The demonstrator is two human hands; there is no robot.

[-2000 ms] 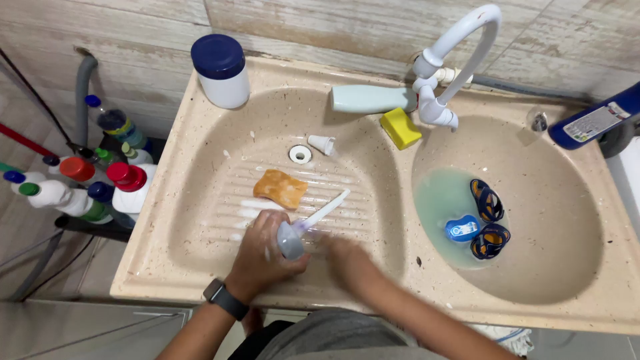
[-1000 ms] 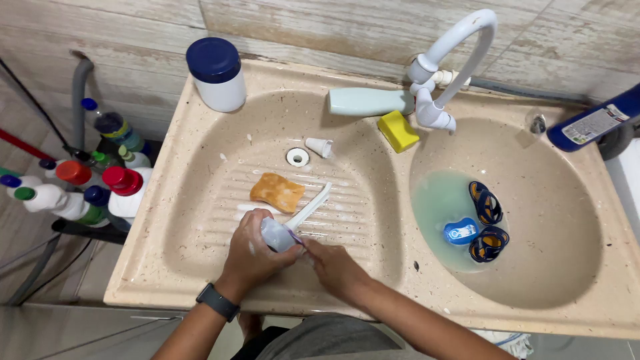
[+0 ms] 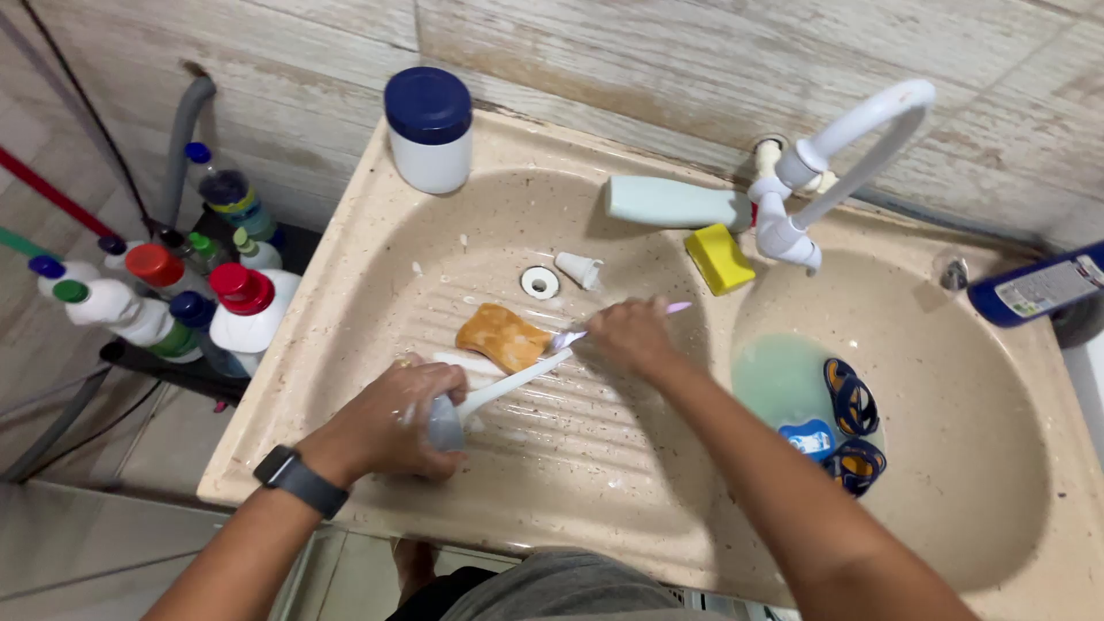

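My left hand, with a dark watch at the wrist, grips a translucent grey-white object, partly hidden by the fingers. My right hand holds a purple-handled toothbrush, its bristles at the right edge of an orange bar of soap. Between the hands a long white plastic strip or handle slants across the ribbed basin floor; whether it joins the held object I cannot tell. A small white cap-like piece lies beside the drain.
A yellow sponge and pale green bottle lie by the white faucet. A blue-lidded jar stands on the back left corner. Sandals lie in cloudy water in the right basin. Cleaning bottles crowd the left side.
My right hand has moved up and away from my left hand, bringing the toothbrush to the soap. My left hand still holds the translucent object.
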